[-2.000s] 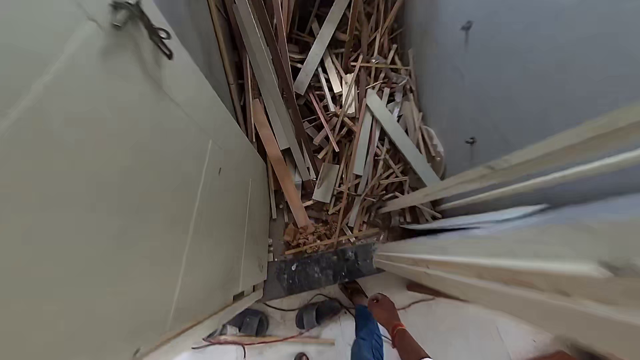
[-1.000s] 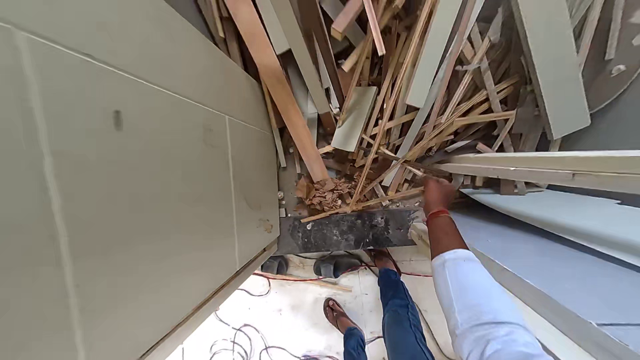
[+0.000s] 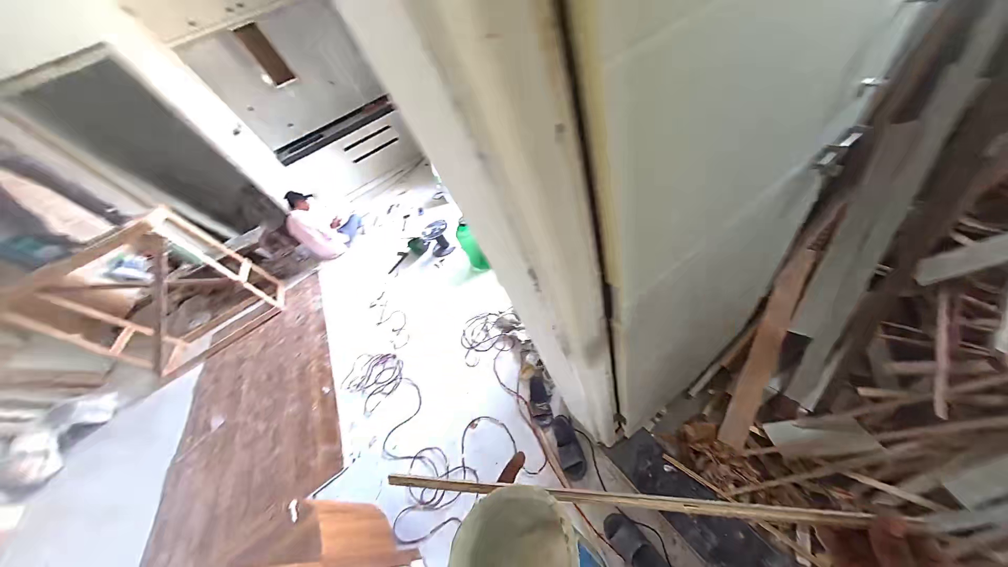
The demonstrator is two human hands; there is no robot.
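A long thin wooden strip (image 3: pixel 701 508) lies across the lower part of the head view. My right hand (image 3: pixel 890 539), blurred at the bottom right edge, is closed around the strip near its right end, above the scrap pile. A small brown shape (image 3: pixel 512 467) shows just above the strip, left of the bottom centre; whether it is a finger of my left hand or part of a foot cannot be told. A pale rounded object (image 3: pixel 512 531) hides what lies below it. Scrap wood (image 3: pixel 945 417) fills the right side.
A tall pale panel (image 3: pixel 709 197) stands between the pile and the bright floor. Coiled cables (image 3: pixel 378 374) and dark sandals (image 3: pixel 568 449) lie on the floor beyond a dark threshold slab (image 3: pixel 693 504). A wooden frame (image 3: pixel 157 299) stands left; a person (image 3: pixel 315 228) sits farther back.
The view has swung left, away from the pile toward the room. One second ago my right hand was reaching into the scrap pile; now it holds the strip, which extends over the threshold.
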